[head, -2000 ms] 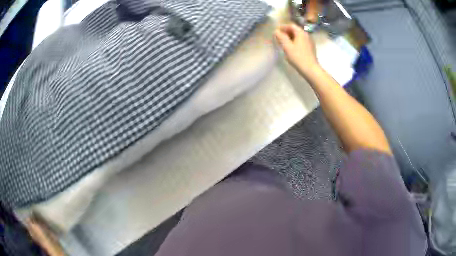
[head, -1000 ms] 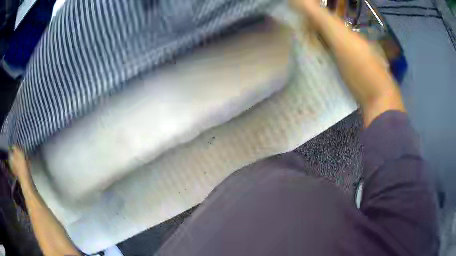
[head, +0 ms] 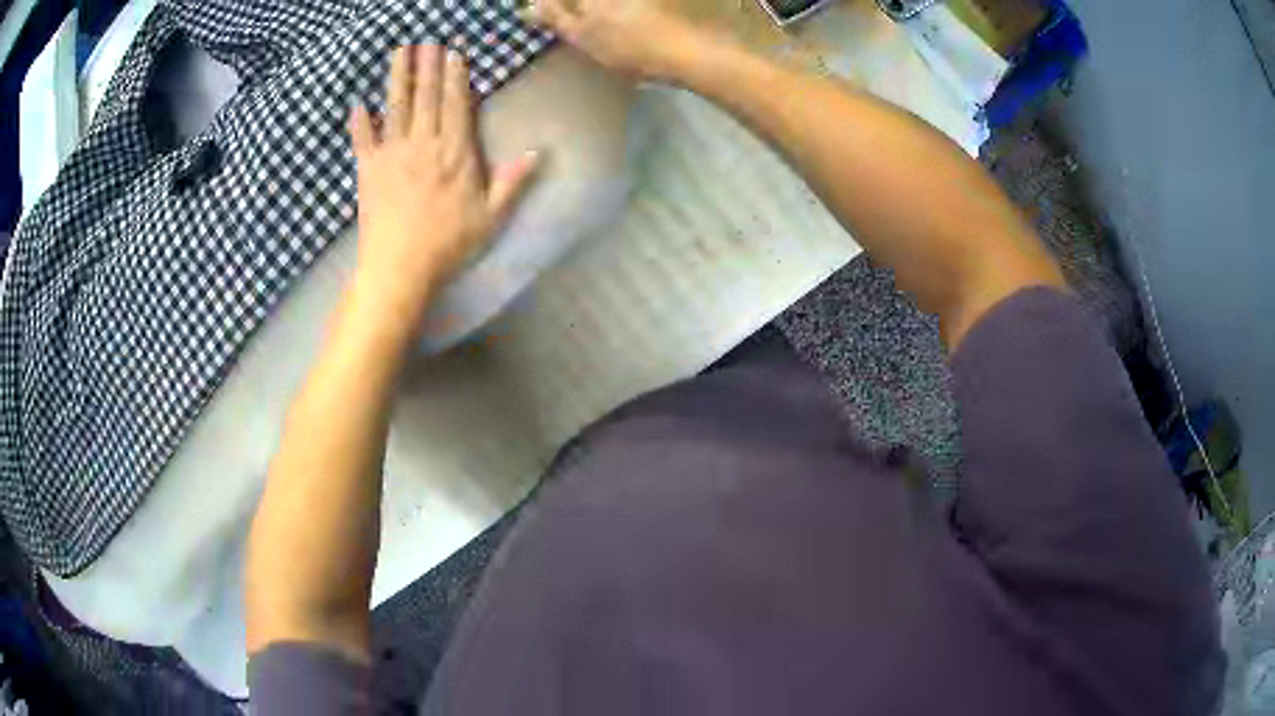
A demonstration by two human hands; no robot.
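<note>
The black-and-white checked garment (head: 210,294) lies over the off-white padded form (head: 559,182), its lower edge running diagonally across the pad. A dark-rimmed opening shows at its upper left, with a small dark tab beside it. My left hand (head: 427,189) lies flat on the garment's edge and the pad, palm down, fingers apart. My right hand (head: 601,28) is at the garment's edge at the top of the picture, fingers bent. The upper frame edge cuts it close, and whether it pinches the cloth cannot be told.
The ribbed off-white table cover (head: 699,252) extends in front of the pad. A shiny metal piece (head: 793,9) is cut off at the top. Blue material (head: 1035,70) hangs at the far right corner. Speckled grey floor (head: 895,364) shows below.
My left hand has moved from the lower left up onto the garment's middle edge. My right hand has shifted left along the far end. The cloth now lies flatter, with its opening in view.
</note>
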